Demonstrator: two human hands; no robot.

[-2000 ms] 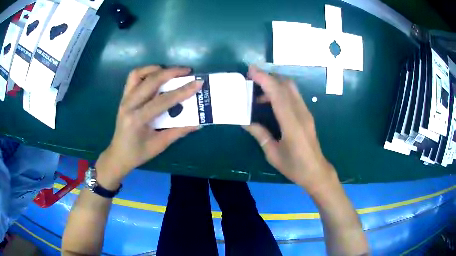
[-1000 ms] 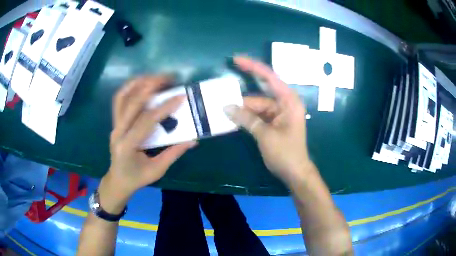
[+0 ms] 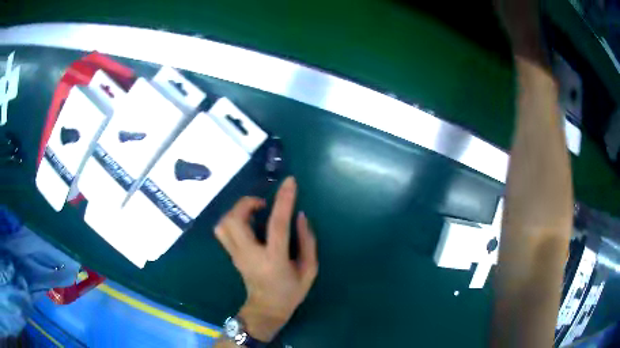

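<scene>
My left hand [image 3: 272, 251], with a watch at the wrist, is over the green bench, fingers apart and empty. Its index fingertip points at a small black accessory [image 3: 273, 158] just beyond it, not touching. White retail boxes [image 3: 197, 170] overlap to its left, each with a black product picture. A white card insert [image 3: 481, 243] with a round hole lies at the right, partly hidden by my right forearm. My right hand [image 3: 518, 24] reaches far up to the top edge, dark and cut off; its fingers and anything in them cannot be made out.
A red tray [image 3: 88, 66] shows behind the boxes. Stacked retail boxes [image 3: 578, 299] are at the lower right. A white strip [image 3: 306, 85] crosses beyond the bench. At the far left are a white card piece [image 3: 8, 88] and a person's blue clothing [image 3: 27, 265].
The view has swung left. My left hand has let go of the retail box and moved near the accessory. My right hand has moved away to the top; that box is no longer seen between my hands.
</scene>
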